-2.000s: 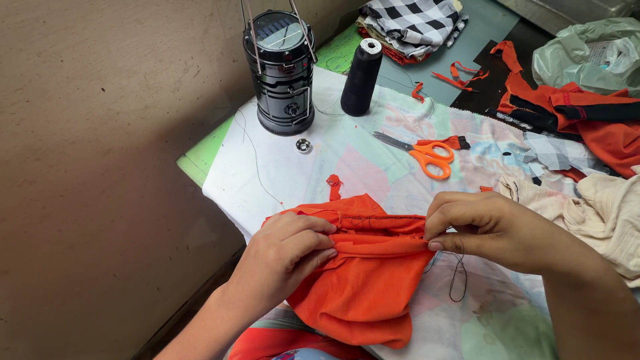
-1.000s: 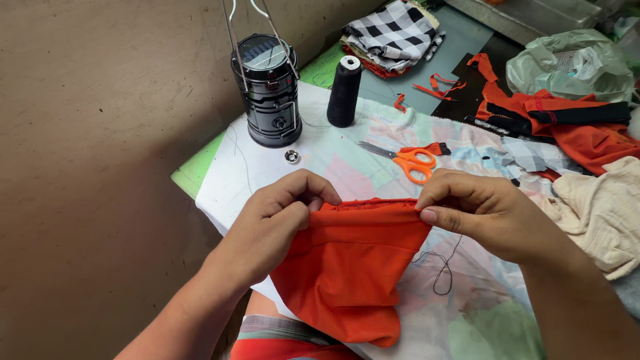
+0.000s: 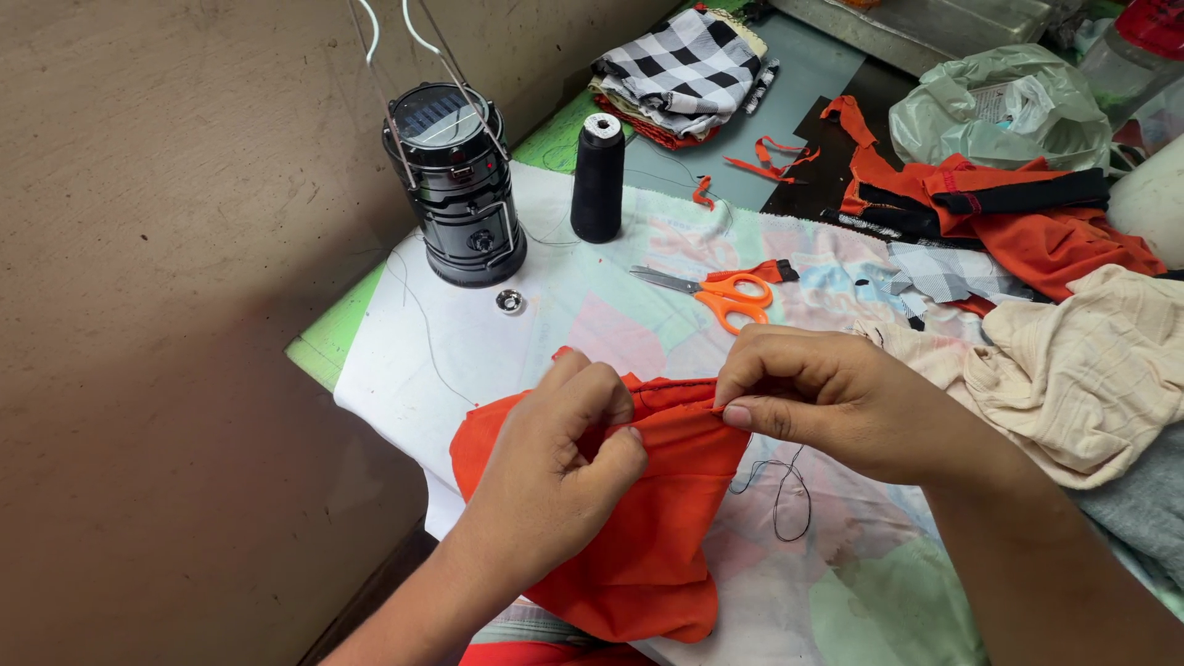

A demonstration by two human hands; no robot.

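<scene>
Orange-red fabric [image 3: 647, 518] with a dark stitched line along its upper edge hangs between my hands over the cloth-covered table. Its left part is pinched by my left hand [image 3: 564, 453], thumb and fingertips close together. My right hand [image 3: 814, 398] grips the upper right end of the stitched edge between thumb and forefinger. A loop of dark thread [image 3: 794, 504] lies on the table cloth below my right hand. Beyond the hands are orange-handled scissors [image 3: 717, 294], blades pointing left, a cone of black thread [image 3: 598, 180] standing upright, and a small metallic bobbin-like disc [image 3: 509, 301].
A black camping lantern [image 3: 462, 190] stands near the wall [image 3: 166, 277] at left. Folded checked fabric [image 3: 684, 69] lies at the back. On the right are a plastic bag [image 3: 999, 111], orange and black cloth pieces [image 3: 1027, 208] and crumpled cream cloth [image 3: 1082, 370].
The orange-red fabric was held up stretched between both hands a second ago; now it sags lower and spreads out leftward behind my left hand. Both hands keep their hold.
</scene>
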